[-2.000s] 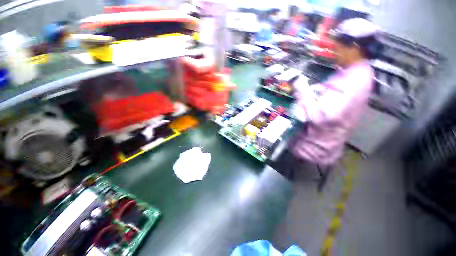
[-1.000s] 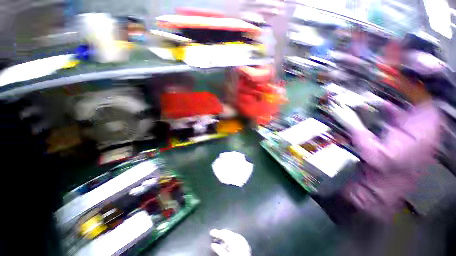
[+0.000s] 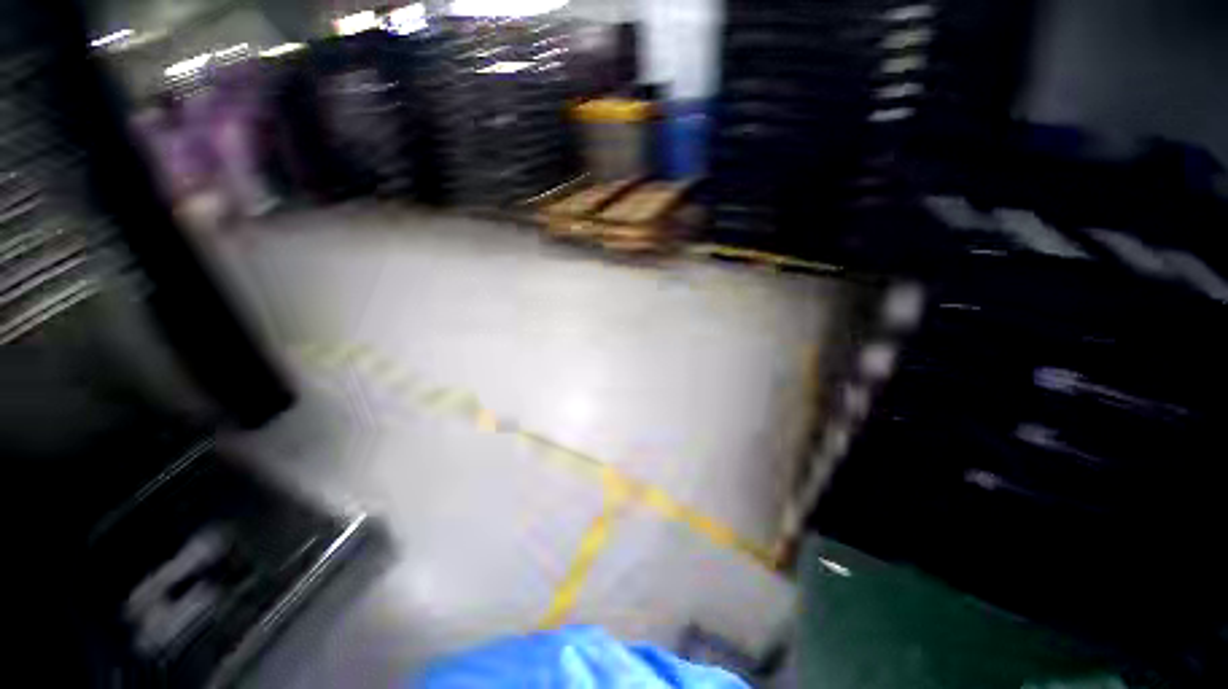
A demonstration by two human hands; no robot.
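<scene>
The frame is strongly blurred. Neither of my hands shows. A blue cloth shape point(image 3: 579, 662), which looks like part of my sleeve or clothing, is cut off by the bottom edge. Nearest in front of me are dark stacked trays point(image 3: 1064, 417) on the right, with faint white marks, and a dark tray or box point(image 3: 202, 592) with a whitish patch at the lower left. No circuit board can be made out.
A grey floor point(image 3: 579, 350) with yellow tape lines lies ahead. A green surface point(image 3: 929, 626) is at the lower right. A wooden pallet point(image 3: 626, 211), a yellow-topped bin point(image 3: 614, 139) and a blue container point(image 3: 684, 141) stand far back. A blurred pink shape point(image 3: 202, 148) is at the upper left.
My view has swung from the bench to the floor and stacked trays. The bench, boards, white patch and neighbouring worker have left view, as has the white-gloved hand seen at the bottom earlier.
</scene>
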